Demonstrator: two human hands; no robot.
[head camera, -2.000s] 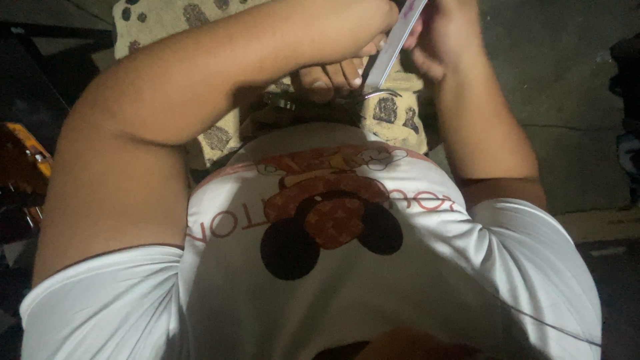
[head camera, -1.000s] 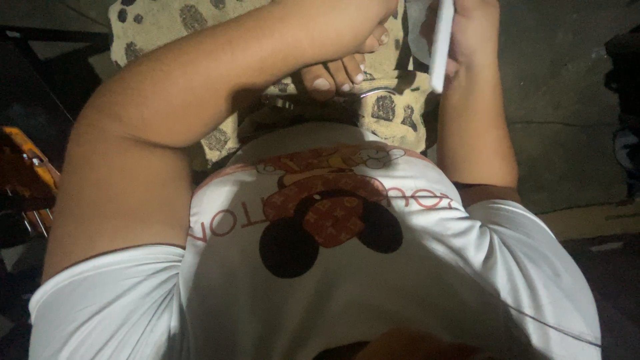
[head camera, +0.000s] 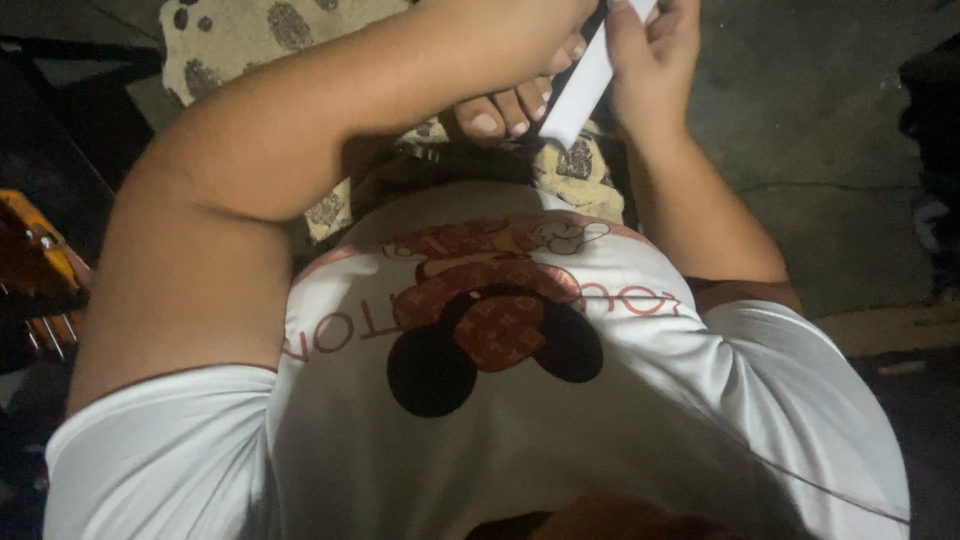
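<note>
My left hand is at the top edge, over the toes of a bare foot; its fingers are mostly cut off or turned away, so its grip is hidden. My right hand lies just right of it, closed on a long, narrow white object. That object slants down and left, its lower end beside the toes, and its upper end leaves the frame; its exact kind cannot be told. Under the foot and my left arm is a beige cloth with dark spots.
A white printed T-shirt on my body fills the lower middle. A thin dark cord crosses its right side. Grey floor shows at right, a dark object at the right edge, and an orange object at the far left.
The white object stood nearly upright in the view a second ago, away from the toes; now it slants, with its lower end farther left beside them. My right hand has shifted slightly left.
</note>
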